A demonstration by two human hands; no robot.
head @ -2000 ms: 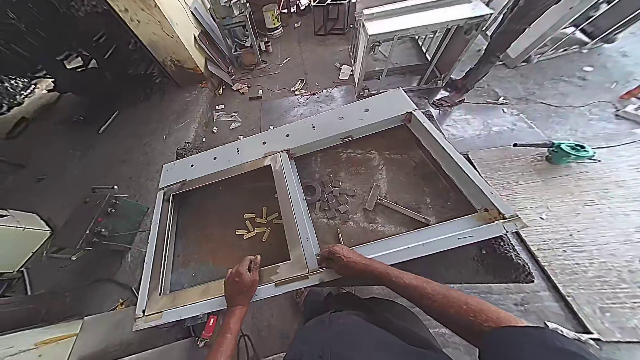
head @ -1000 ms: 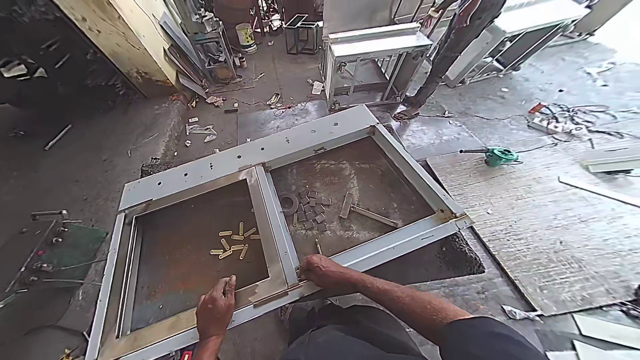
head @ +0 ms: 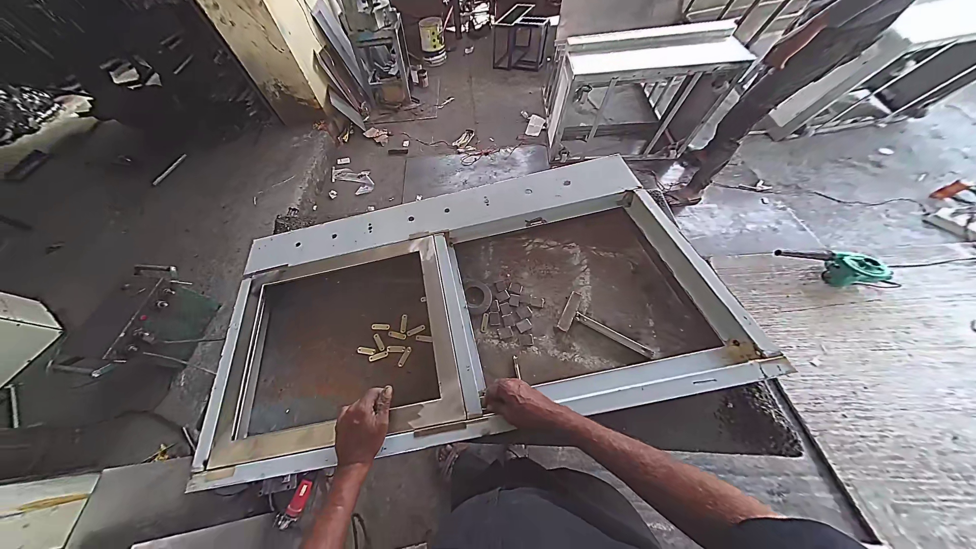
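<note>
A grey metal frame with two openings lies tilted across the work table. My left hand rests with curled fingers over its near edge, beside the tan inner frame; whether it holds something is hidden. Near the foot of the middle bar, my right hand is bent over the near rail, its fingertips partly hidden. Several brass-coloured plates lie within the left opening. Inside the right one are small dark blocks, a round ring and a metal hammer.
A green blower sits at the right with its cable. Behind the frame stands a metal cabinet frame, with a person's leg beside it. A red power tool lies below the near edge. Scraps litter the floor.
</note>
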